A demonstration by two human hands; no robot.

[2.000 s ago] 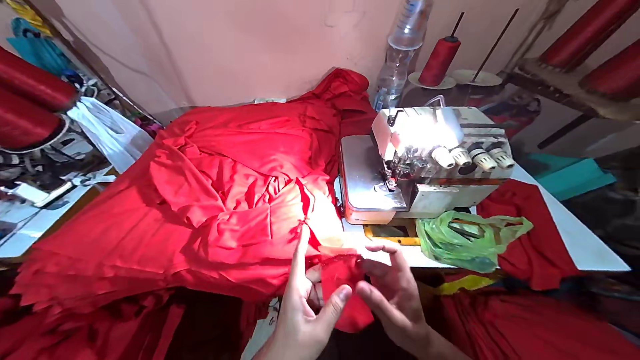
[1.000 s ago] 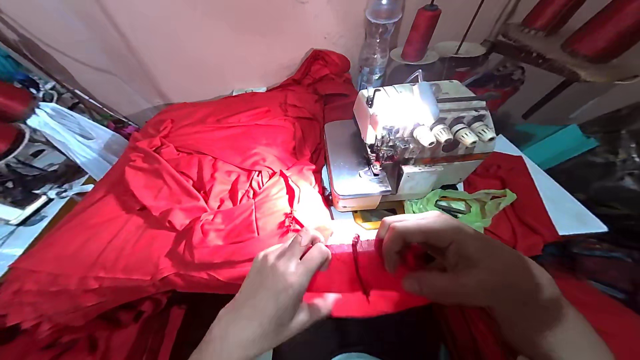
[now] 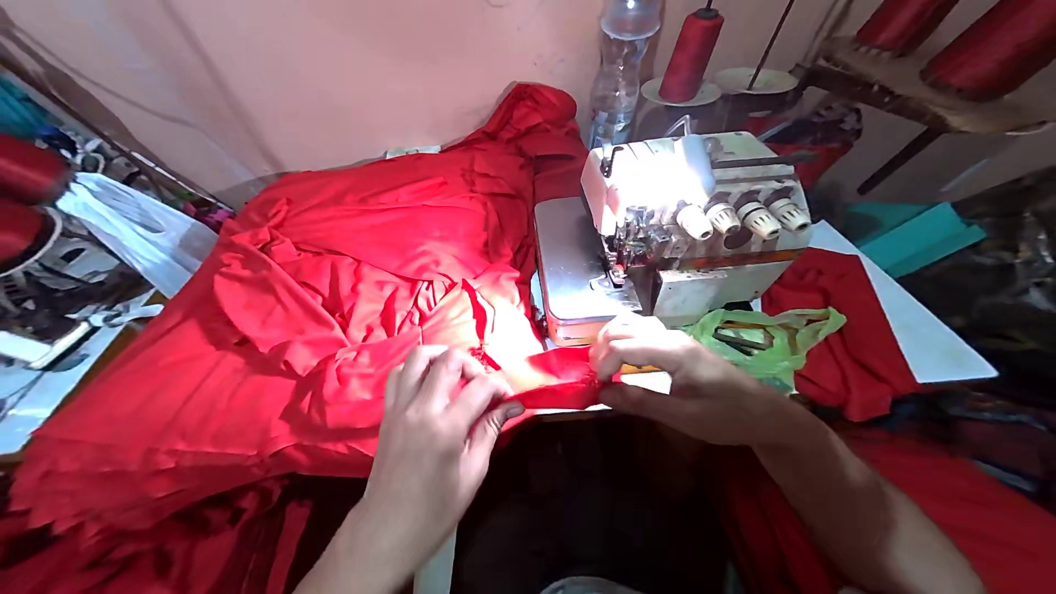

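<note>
A narrow folded strip of red fabric [image 3: 554,381] stretches between my two hands at the table's front edge. My left hand [image 3: 450,404] pinches its left end, with the thumb below. The right end is pinched by my right hand [image 3: 648,363], just in front of the overlock sewing machine [image 3: 701,214]. A large heap of red fabric [image 3: 346,272] lies left of the machine and reaches up to my left hand. The machine's lamp lights its needle area and the cloth near my fingers.
Right of the machine's base are a green plastic bag [image 3: 767,342] and more red cloth [image 3: 850,330]. Behind stand a plastic bottle [image 3: 617,82] and a red thread cone [image 3: 691,58]. A white plastic bag [image 3: 136,219] hangs at the left, beside other thread cones.
My hands have moved from a small red piece held low to a taut strip nearer the machine. The dark seam seen across the piece a second ago is now beside my right fingers.
</note>
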